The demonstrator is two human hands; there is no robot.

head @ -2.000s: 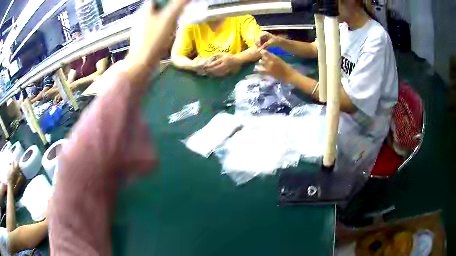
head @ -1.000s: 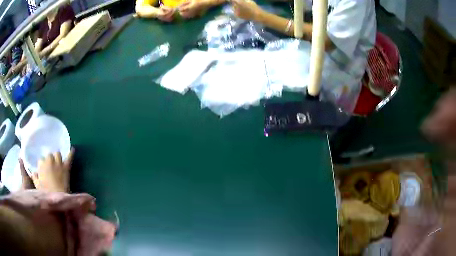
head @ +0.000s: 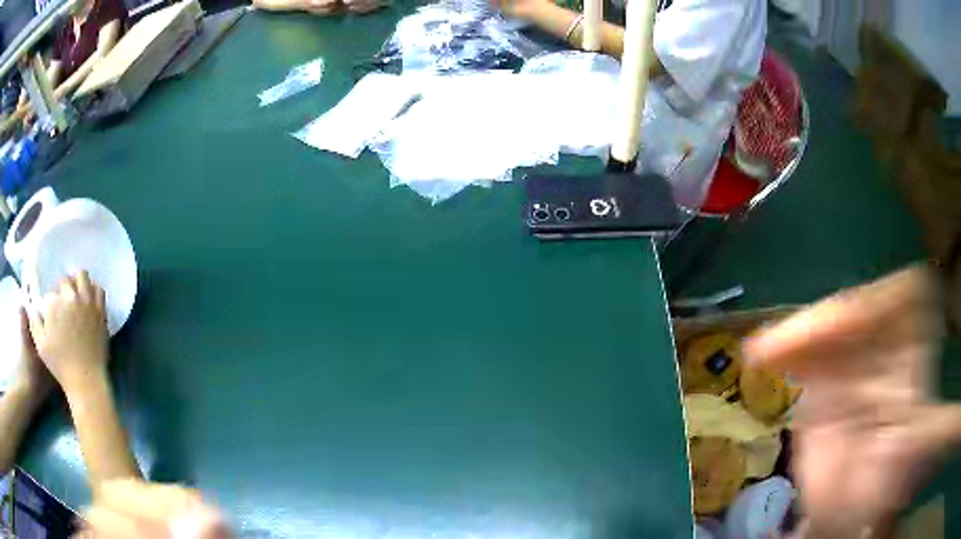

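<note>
My right hand [head: 864,390] is blurred at the right, with fingers apart and no object visible in it, over an open carton [head: 775,313] below the table edge. Inside the carton are a yellow base shell [head: 700,368] with a small black square part, more yellow shells and a white disc [head: 761,510]. My left hand [head: 158,516] is blurred and cut off by the bottom edge at the lower left; its grip cannot be told. A white round housing [head: 114,247] lies at the left under another person's hand.
The green table [head: 422,347] carries a black phone [head: 632,202] by a cream pole [head: 634,95], and a pile of clear bags [head: 474,121]. A person in white sits by a red chair [head: 775,116]. A cardboard box [head: 142,53] stands at the far left.
My right hand has come further into view from the right edge. My left sleeve has dropped out of view at the lower left, where my left hand now shows. The view has shifted.
</note>
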